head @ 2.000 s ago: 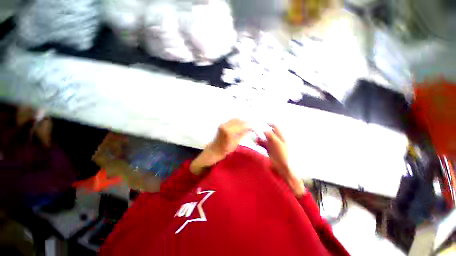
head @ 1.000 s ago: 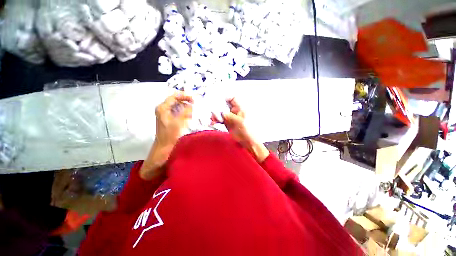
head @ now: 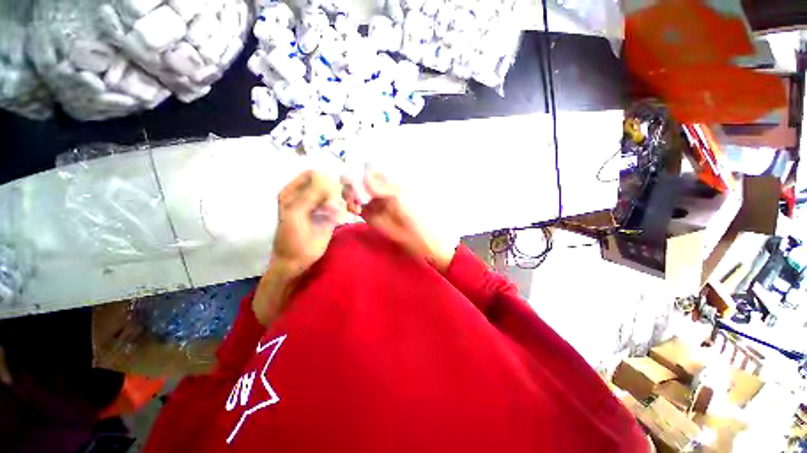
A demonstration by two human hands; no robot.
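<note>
My left hand (head: 306,217) and my right hand (head: 386,212) are close together over the front part of the white bench top (head: 478,177). The fingers of both hands are bent towards each other. Glare and blur hide whether a white piece is between the fingertips. Just beyond my hands lies a loose pile of white pieces (head: 341,84) with blue parts, on a black surface. A clear bag of white pieces (head: 460,40) lies against the pile's right side.
Bulging clear bags of white pieces (head: 133,53) stand at the far left. A flat clear bag (head: 115,199) lies on the bench at left. An open carton with bluish bits (head: 190,314) is below the left edge. A black cable (head: 554,115) crosses at right, near orange-red sheets (head: 690,57).
The view has swung to the right and settled since the oldest frame. Since one second ago, my right hand has come in closer to my left hand.
</note>
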